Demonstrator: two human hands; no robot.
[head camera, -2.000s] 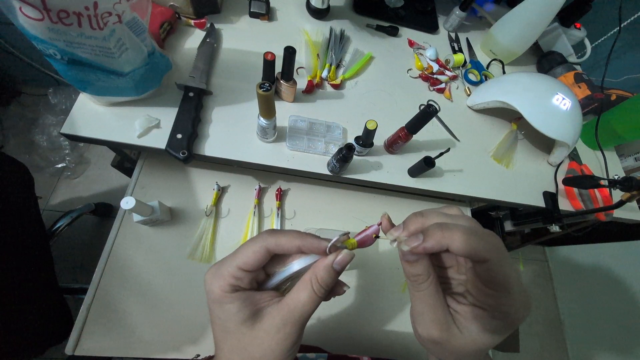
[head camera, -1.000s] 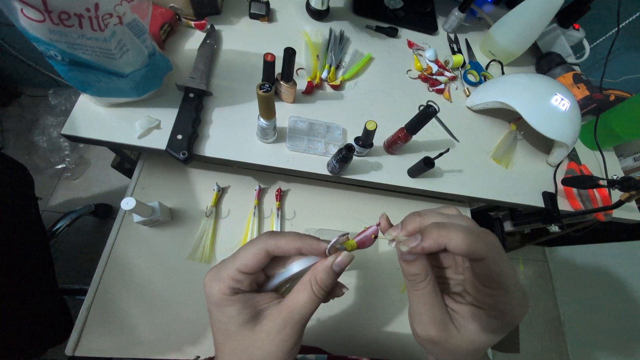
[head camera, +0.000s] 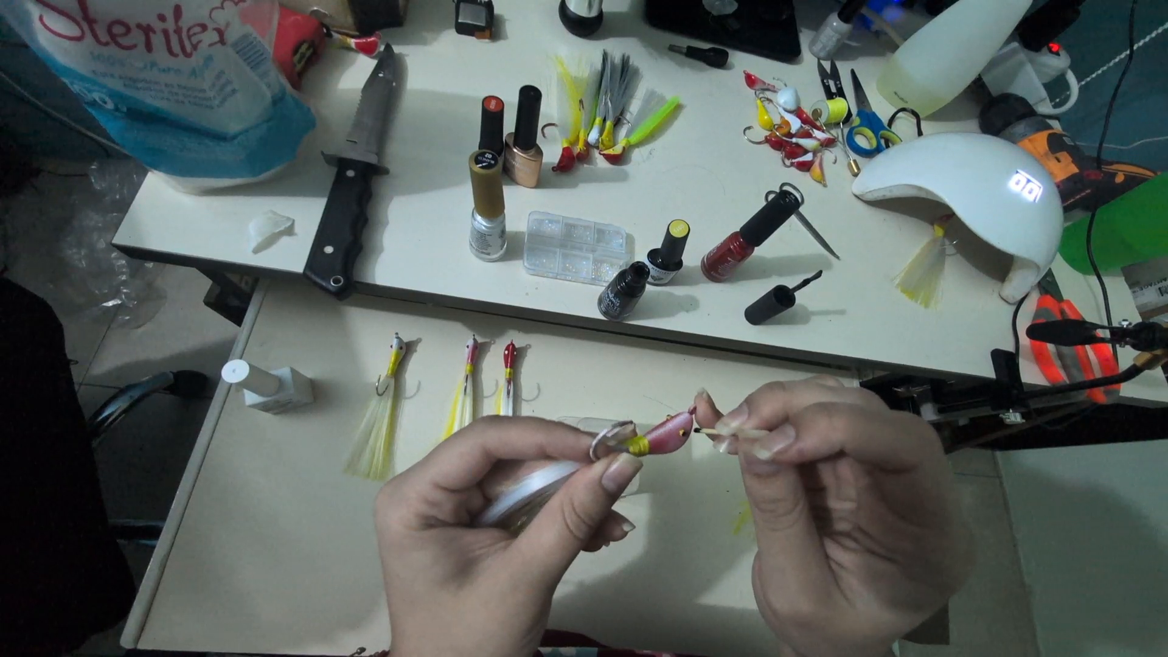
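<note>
Between thumb and finger, my left hand (head camera: 511, 520) holds a pink jig lure (head camera: 671, 432) by its hook end, where yellow thread is wound. White strands (head camera: 534, 485), part of them hidden by the fingers, lie along that palm. My right hand (head camera: 839, 493) pinches a thin wooden stick (head camera: 735, 432) with a dark tip, pointed at the lure's head; whether it touches cannot be told. Three finished-looking jigs, a yellow-tailed one (head camera: 392, 401), a pink-headed one (head camera: 470, 392) and a red-headed one (head camera: 509, 374), lie on the pull-out shelf beyond my left hand.
On the upper desk (head camera: 429, 228) are a knife (head camera: 351, 173), nail polish bottles (head camera: 730, 251), a clear case (head camera: 575, 248), a loose brush cap (head camera: 771, 304), jig heads (head camera: 794, 128), scissors (head camera: 867, 128) and a white UV lamp (head camera: 972, 187). A white bottle (head camera: 269, 386) stands on the shelf's left.
The stick's dark tip now shows beside the lure's head, and the right fingers have shifted slightly. Both hands keep their holds; the things on the desk have not moved.
</note>
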